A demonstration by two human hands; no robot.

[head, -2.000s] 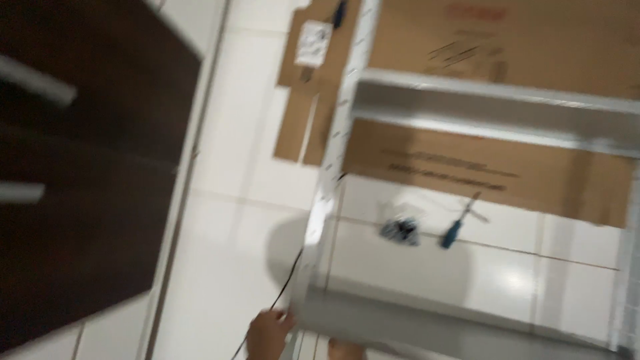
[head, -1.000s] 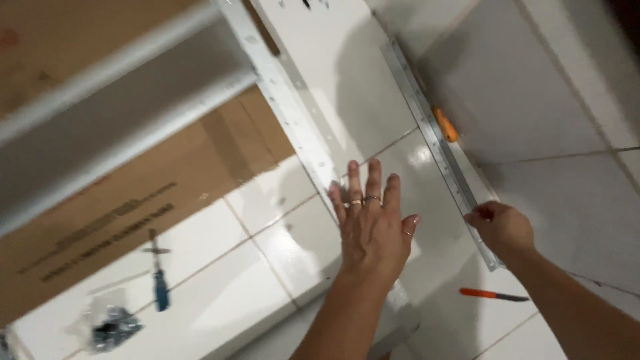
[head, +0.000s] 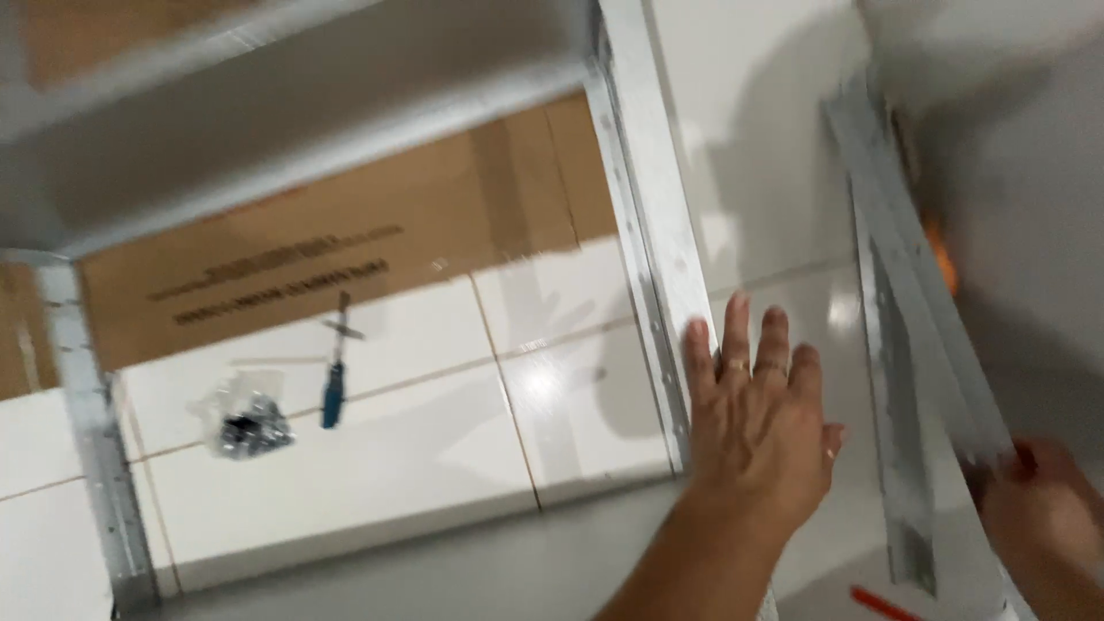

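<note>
My left hand (head: 759,405) lies with spread fingers on the metal upright (head: 673,250) of a grey shelving frame. At the right edge my right hand (head: 1035,492), blurred, is closed on the near end of a perforated metal angle bar (head: 931,302). A second metal angle bar (head: 897,414) lies on the tiles beside it. Inside the frame, a screwdriver with a blue handle (head: 333,397) rests near a clear plastic bag of small metal hardware (head: 250,427).
Flattened cardboard (head: 345,241) bearing print lies under the frame. A grey metal shelf panel (head: 328,95) crosses the upper left. An orange object (head: 942,254) sits behind the bars by the wall, and a red-handled tool (head: 880,602) is partly visible at the bottom.
One angle bar now stands apart from the other, held by my right hand; a second ago both appeared together on the floor. My left hand stays on the upright. The view swung strongly over two seconds.
</note>
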